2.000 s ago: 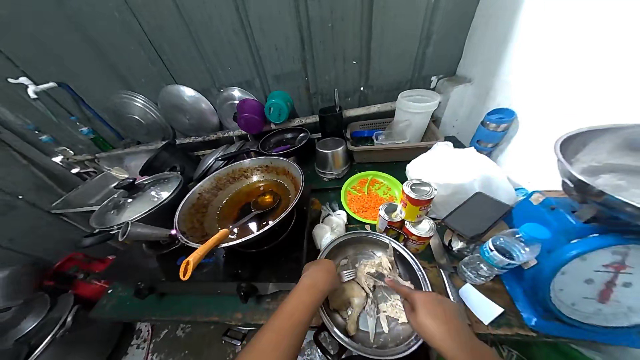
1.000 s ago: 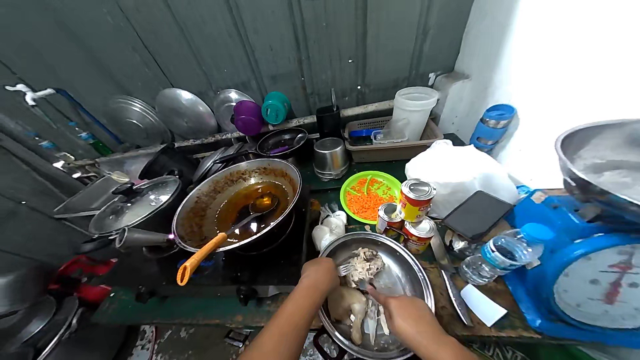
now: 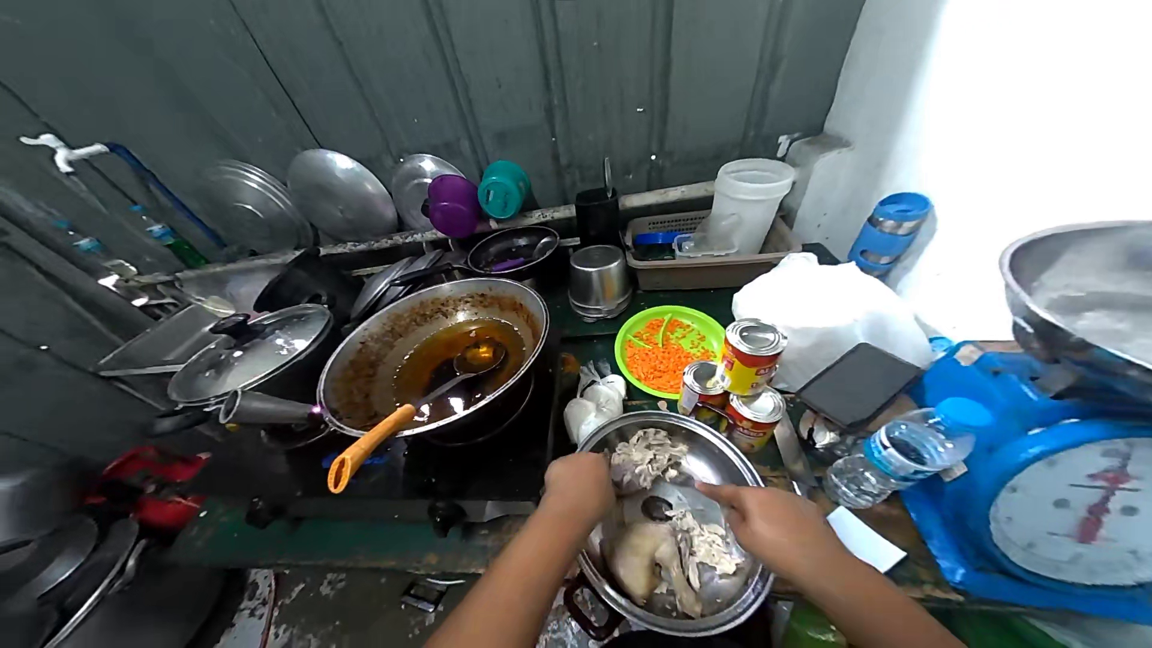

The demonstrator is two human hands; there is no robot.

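A steel bowl (image 3: 758, 589) holds a piece of cooked chicken (image 3: 643, 558) with its bone end toward the lower right. Shredded chicken (image 3: 650, 457) is heaped near the bowl's back left, and more shreds lie beside the chicken piece. My left hand (image 3: 580, 490) is a closed fist at the bowl's left rim; the fork it held in the earlier views is mostly hidden now. My right hand (image 3: 765, 522) reaches over the right rim with its index finger extended inward and the other fingers curled; a utensil in its grip is barely visible.
Left of the bowl, a large pan (image 3: 360, 360) of oil with an orange-handled ladle (image 3: 369, 450) sits on the stove. Behind are a green plate (image 3: 634, 328) of diced carrots and stacked cans (image 3: 754, 355). A water bottle (image 3: 886, 459) and a blue scale (image 3: 967, 540) stand right.
Shredded chicken now lies in two groups, one at the back left and one beside the chicken piece. My right hand has shifted slightly back to the bowl's right rim.
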